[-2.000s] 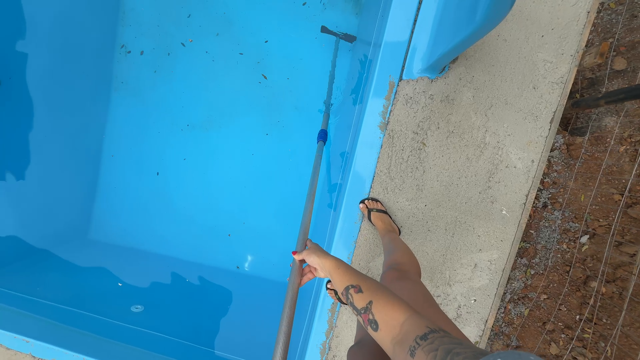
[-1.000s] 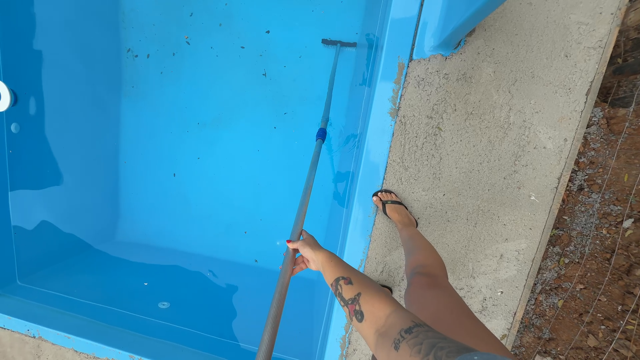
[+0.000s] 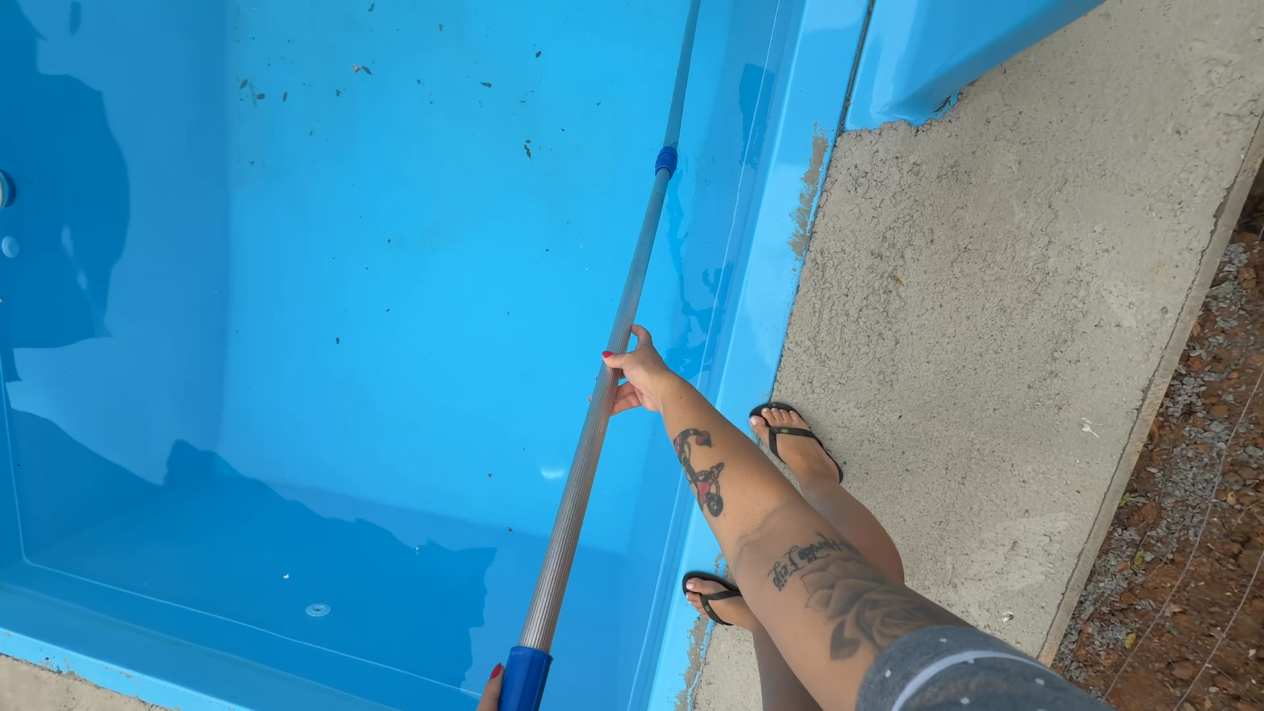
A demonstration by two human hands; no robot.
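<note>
A telescopic aluminium pole (image 3: 578, 464) slants over the pool from bottom centre to the top edge, with a blue collar (image 3: 667, 161) partway along. Its far end is outside the frame. My right hand (image 3: 637, 373) grips the ribbed shaft near mid-frame, thumb on top and fingers curled beneath. At the bottom edge, my left hand (image 3: 491, 688) is against the pole's blue handle (image 3: 524, 677); only a thumb or finger with a red nail shows, and the rest is cut off. Small dark leaves (image 3: 362, 69) are scattered in the blue pool (image 3: 415, 296).
The pool's blue rim (image 3: 765, 286) runs beside my feet in black flip-flops (image 3: 790, 434), one on the rim's edge. A concrete walkway (image 3: 987, 296) lies to the right, then red soil and gravel (image 3: 1205, 425) with wires. A blue moulded structure (image 3: 948, 49) stands at the upper right.
My right hand and the pole have moved outward, up the view. The brush-like head seen at the far end before is now out of frame. The blue handle and part of my left hand have come into view.
</note>
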